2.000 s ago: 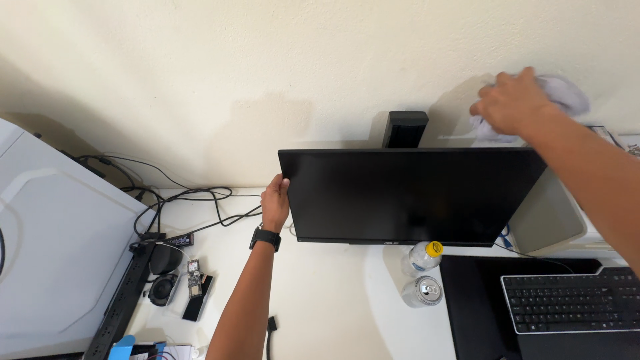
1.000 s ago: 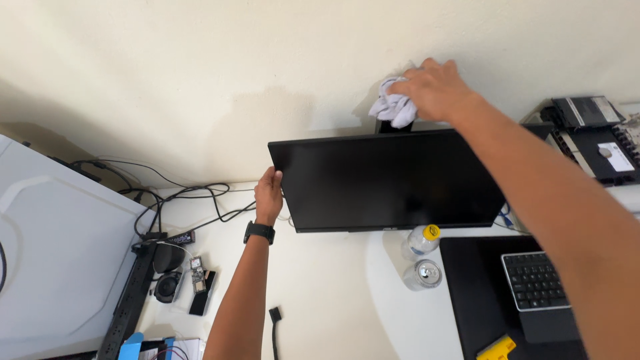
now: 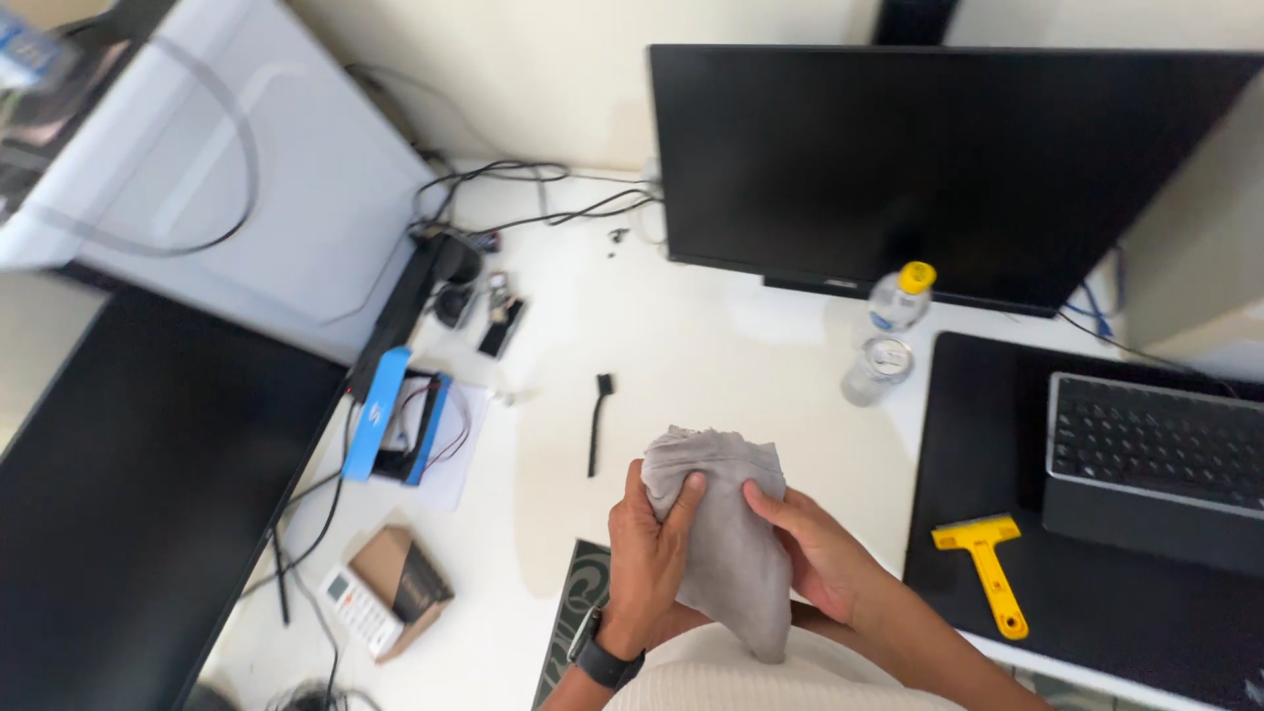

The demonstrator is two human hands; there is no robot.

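Note:
A folded grey cloth (image 3: 726, 553) is held up between both hands, close to the body at the desk's front edge. My left hand (image 3: 647, 548), with a black watch on its wrist, grips the cloth's left side, thumb on top. My right hand (image 3: 815, 543) grips its right side, also with the thumb on top. Beyond the hands, a small black brush (image 3: 598, 425) lies on the white desk (image 3: 731, 365). The dark monitor (image 3: 918, 178) stands at the back right, touched by neither hand.
A capped clear bottle (image 3: 901, 296) and a can (image 3: 877, 370) stand before the monitor. A yellow scraper (image 3: 992, 573) and a keyboard (image 3: 1155, 439) rest on the black mat (image 3: 958, 444). At left are cables (image 3: 513, 170), a small cardboard box (image 3: 420, 597), a remote control (image 3: 363, 612) and another screen (image 3: 138, 474).
My left hand has let go of the monitor's left edge. My right hand has come down from behind the monitor with the cloth, and both hands now hold it. The view has shifted left and down.

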